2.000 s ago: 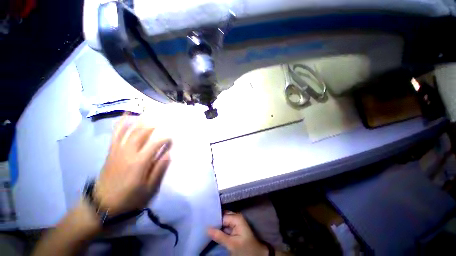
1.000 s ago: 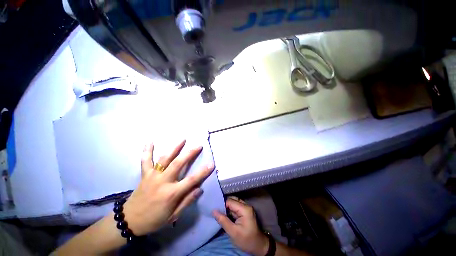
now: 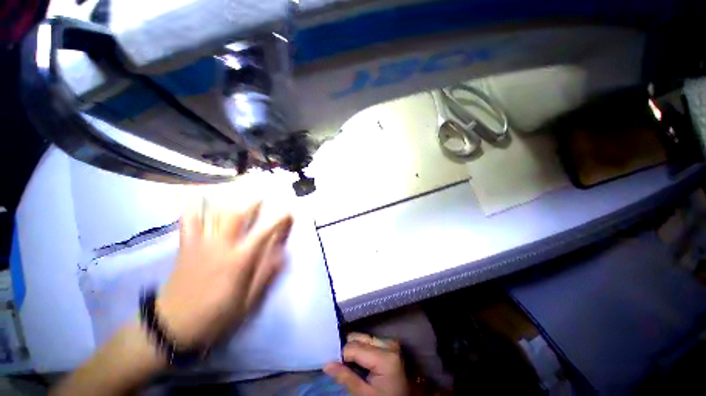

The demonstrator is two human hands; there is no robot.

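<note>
A large pale panel (image 3: pixel 302 309) lies on the machine bed, its right edge running from near the presser foot (image 3: pixel 304 184) down to the table's front edge. A dark-edged opening or seam (image 3: pixel 135 238) crosses its left part. My left hand (image 3: pixel 224 278), blurred and with a dark bracelet, lies palm down on the panel, fingers apart, just below the foot. My right hand (image 3: pixel 373 365), partly cut off by the bottom edge, holds the panel's lower right corner between thumb and fingers. The needle cannot be made out in the glare.
The white Jack machine head (image 3: pixel 348 58) spans the top. Silver scissors (image 3: pixel 464 128) lie on the bed right of the foot, beside a pale square piece (image 3: pixel 515 182). A brown tray or phone (image 3: pixel 611 151) is at the right. Grey-blue cloth (image 3: pixel 619 321) lies below the table edge.
The panel has moved up under the machine head; its dark-edged opening is now higher, and the short strip is out of sight. My left hand has moved up with it. My right hand stays at the edge, slightly lower.
</note>
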